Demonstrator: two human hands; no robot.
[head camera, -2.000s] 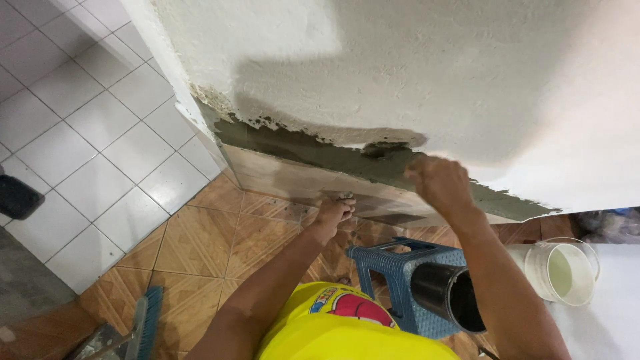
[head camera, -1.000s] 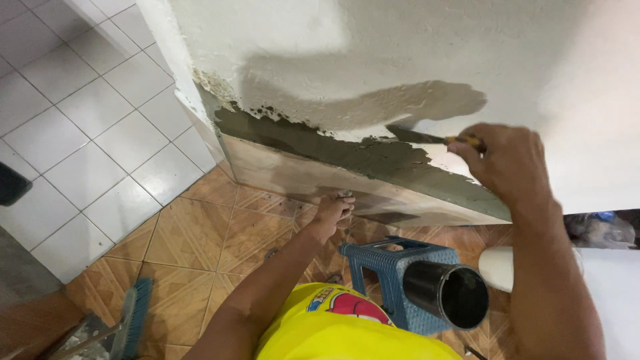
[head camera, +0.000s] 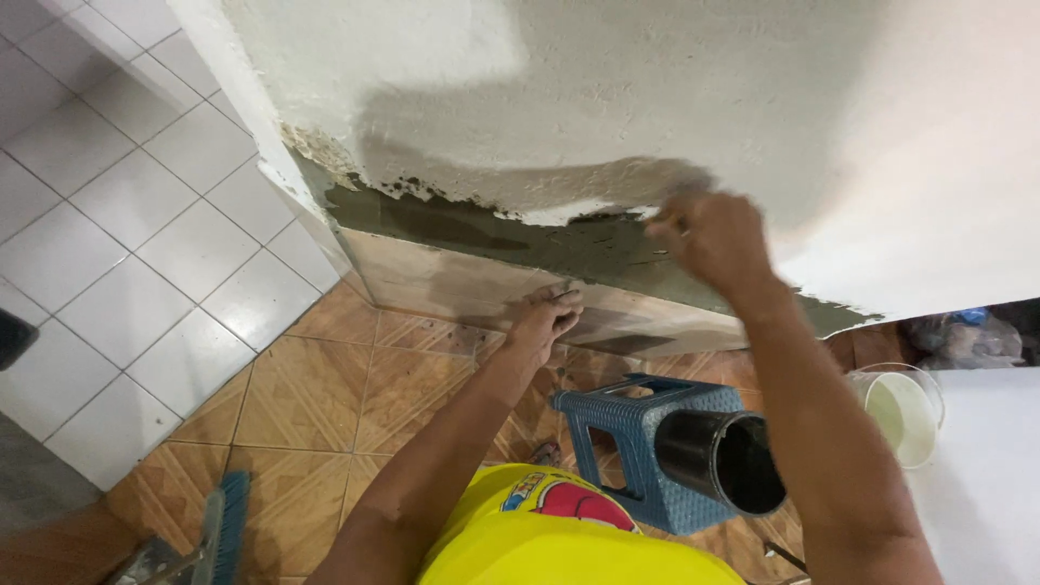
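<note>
A band of wet grey mortar (head camera: 585, 248) runs along the lower edge of the white plastered wall (head camera: 650, 97), above a row of pale wall tiles (head camera: 455, 280). My right hand (head camera: 715, 240), blurred, is closed around the handle of a small trowel at the upper edge of the mortar; its blade is hard to make out here. My left hand (head camera: 552, 313) rests with bent fingers near the top of the pale tiles, just below the mortar. Whether it holds anything cannot be told.
A blue plastic stool (head camera: 682, 394) with a black container (head camera: 691, 455) on it stands below my hands. At the right is a white bucket (head camera: 898, 414). A blue-bristled broom (head camera: 231, 520) lies at lower left on brown floor tiles (head camera: 301, 398). White tiles (head camera: 187, 252) are farther left.
Since one second ago my right hand, with the trowel, has moved left along the mortar band. A second earlier it was also near the band's middle. My left hand has stayed at the pale tiles.
</note>
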